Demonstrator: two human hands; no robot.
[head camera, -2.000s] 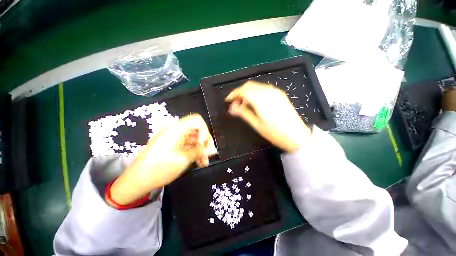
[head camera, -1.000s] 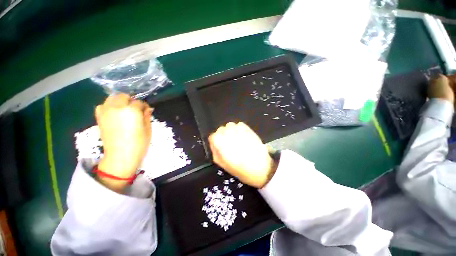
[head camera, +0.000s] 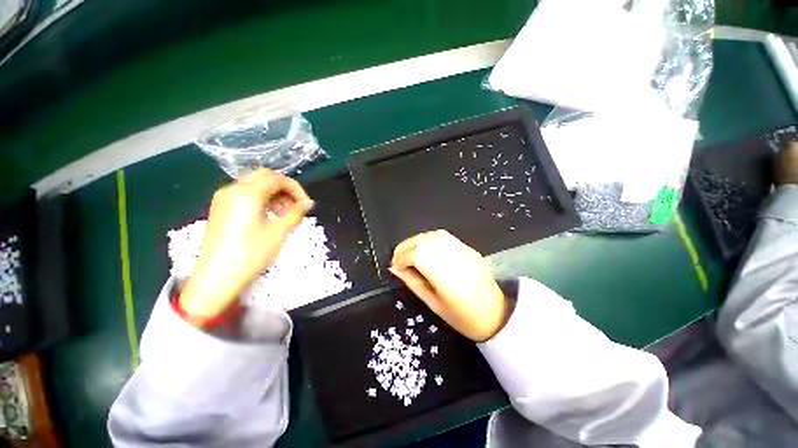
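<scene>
My left hand (head camera: 248, 236) is over the white heap (head camera: 302, 267) in the left tray (head camera: 337, 197), thumb and fingertips pinched together; anything between them is too small to tell. My right hand (head camera: 451, 278) is at the lower left corner of the right tray (head camera: 411, 192), fingers curled and fingertips together; I cannot tell if they hold a piece. Thin metal pins (head camera: 503, 179) lie scattered in the right part of that tray. Small white assembled pieces (head camera: 398, 363) lie loosely piled in the near tray (head camera: 328, 385).
A crumpled clear bag (head camera: 262, 144) lies beyond the left tray. A bag of pins (head camera: 604, 206) with a green sticker and a white packet (head camera: 582, 57) lie to the right. Neighbour trays stand at far left (head camera: 54, 262) and far right (head camera: 722, 188), where a person's sleeve (head camera: 766, 280) shows.
My right hand has moved from over the right tray to its lower left corner. My left hand has moved up and left, from the left tray's right side to over the white heap.
</scene>
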